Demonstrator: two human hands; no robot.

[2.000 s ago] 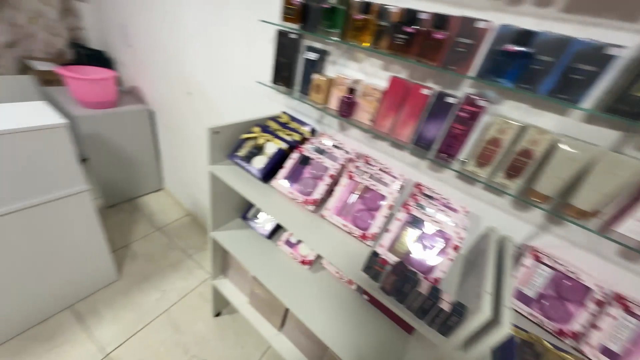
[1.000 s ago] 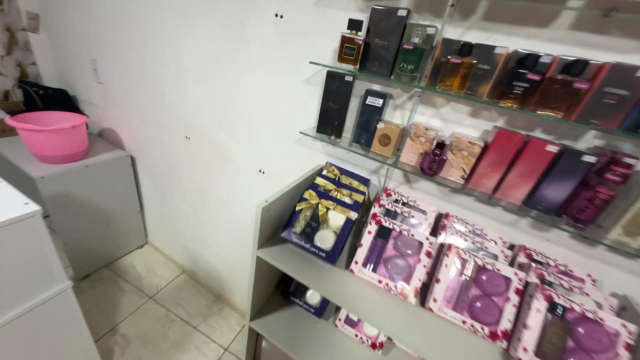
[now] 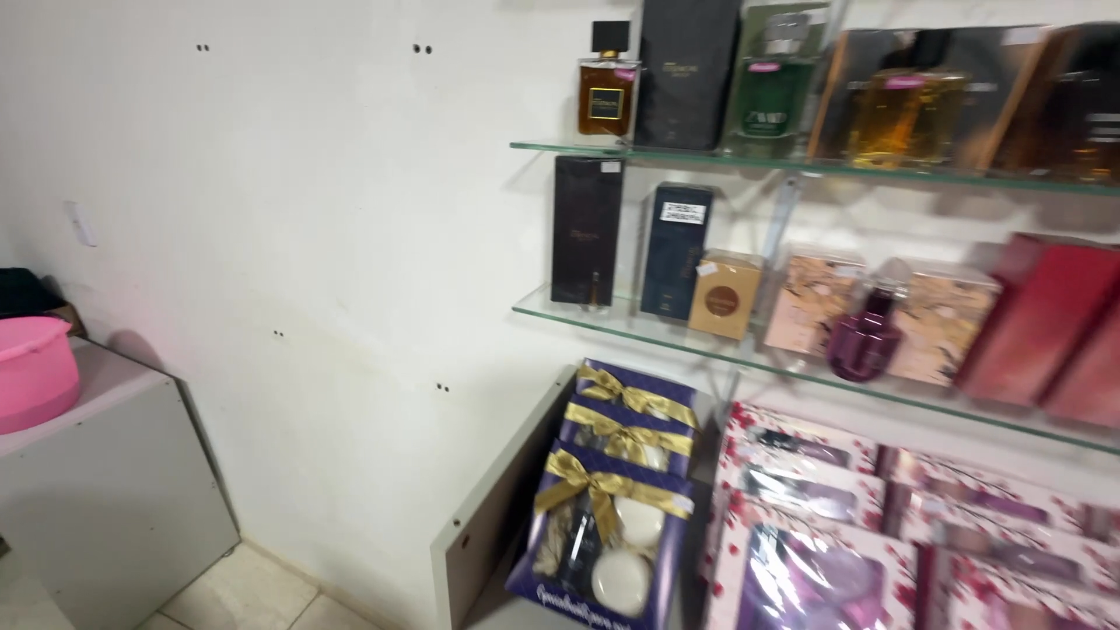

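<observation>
Neither my left hand nor my right hand shows in the head view. On the upper glass shelf (image 3: 665, 156) stand an amber perfume bottle with a black cap (image 3: 605, 92), a tall black box (image 3: 685, 74) and a green perfume bottle (image 3: 766, 101). The lower glass shelf (image 3: 630, 336) holds a dark box (image 3: 586, 232), a navy box (image 3: 678, 249), a small tan box (image 3: 724, 296), a purple bottle (image 3: 864, 337) and red boxes (image 3: 1041, 315). Beneath them, purple gift boxes with gold ribbons (image 3: 604, 534) lean beside pink floral gift sets (image 3: 814, 560).
A pink plastic tub (image 3: 35, 376) sits on a grey cabinet (image 3: 105, 499) at the left, near a dark item (image 3: 24, 293). The white wall (image 3: 332, 219) has several small holes. A grey side panel (image 3: 499, 499) bounds the gift box shelving. Floor tiles (image 3: 236, 591) show below.
The view has swung left and closer to the shelves' left end. No object has plainly been moved.
</observation>
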